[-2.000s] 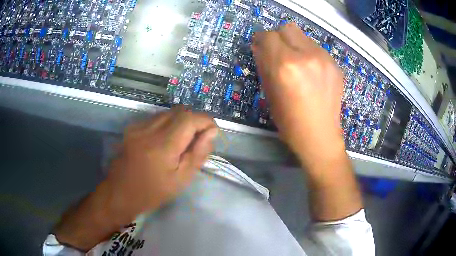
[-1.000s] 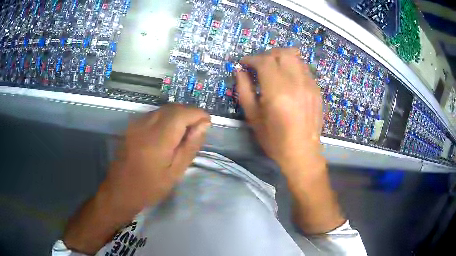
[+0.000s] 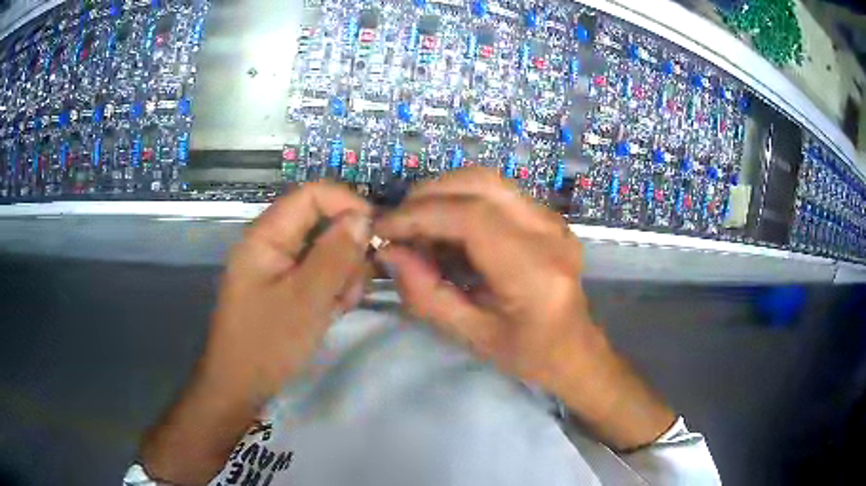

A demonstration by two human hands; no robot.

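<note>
My left hand (image 3: 294,256) and my right hand (image 3: 494,266) meet in front of the rail, fingertips almost touching. A tiny pale part (image 3: 378,243) shows between the thumb and forefinger of my right hand, close to my left fingertips; it is too small and blurred to name. My left fingers are curled, and what they hold is hidden. The circuit board panel (image 3: 418,81), with rows of blue, red and white components, lies behind my hands.
The pale conveyor rail (image 3: 123,211) runs along the near side. A plain silvery plate (image 3: 249,81) lies between populated panels, and a dark strip (image 3: 781,180) is at right. A green component pile (image 3: 771,28) is beyond the far rail. A blurred blue object (image 3: 781,302) is below right.
My right hand has drawn back from over the panel to my left hand. My left hand stays near the rail. The view has shifted, and the green pile sits higher in it.
</note>
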